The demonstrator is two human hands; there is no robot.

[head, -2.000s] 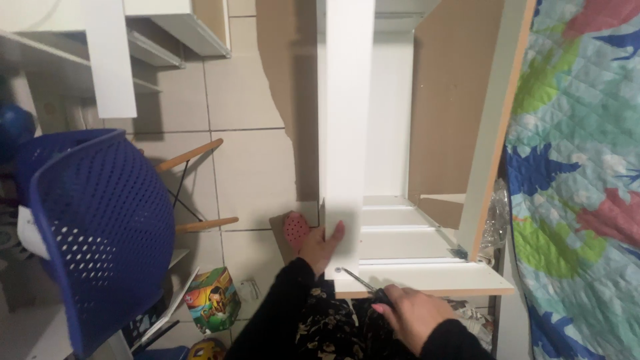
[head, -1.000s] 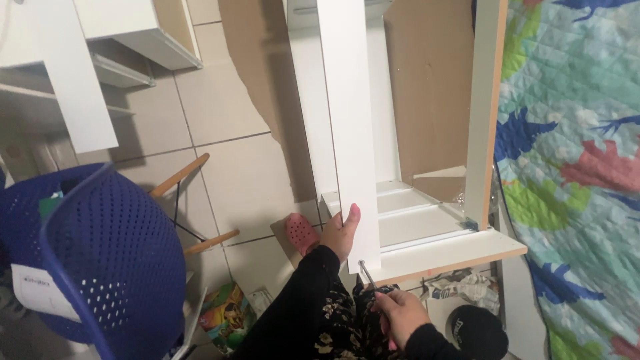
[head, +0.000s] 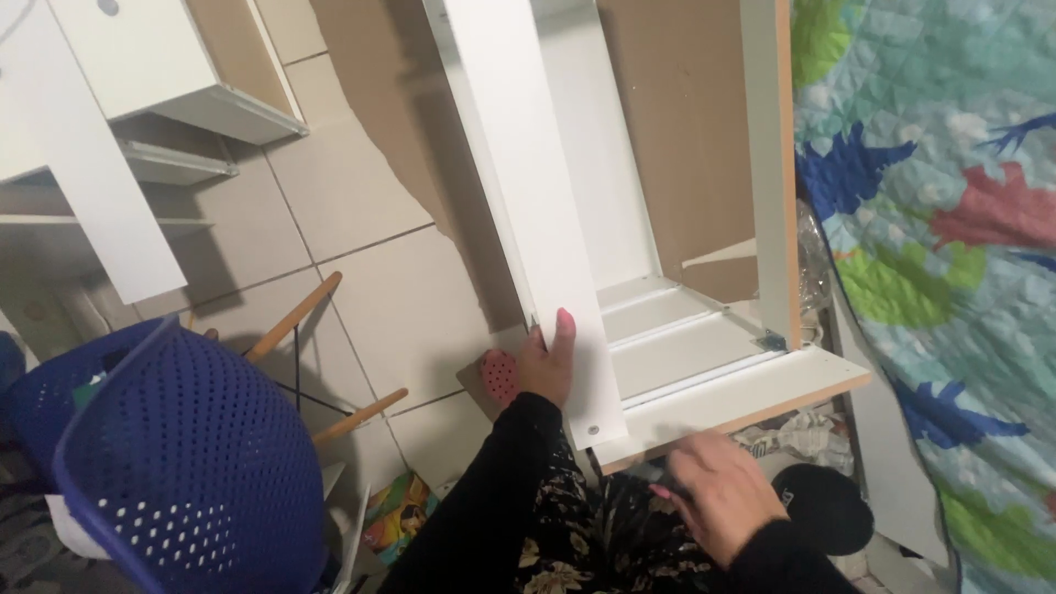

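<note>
A long white board (head: 536, 190) runs up the middle of the view, with a screw head (head: 593, 430) near its lower end. My left hand (head: 549, 363) grips the board's left edge, thumb on its face. Below and right of the screw, my right hand (head: 718, 483) is blurred beside the wood-edged end panel (head: 734, 396) of a white furniture carcass. Something dark and blurred shows at its fingers; it cannot be made out clearly. White rails (head: 709, 379) cross the carcass's lower inside, and a metal bracket (head: 771, 340) sits at its right corner.
A blue perforated chair (head: 198, 462) with wooden legs stands at left. White furniture parts (head: 206, 91) lie upper left, and brown cardboard (head: 412, 148) is under the carcass. A patterned quilt (head: 949, 247) hangs at right. A pink clog (head: 499, 377) and a black cap (head: 825, 507) are near me.
My right hand has moved away from the screw at the board's lower end, where it held a screwdriver a second ago. My left hand still holds the board.
</note>
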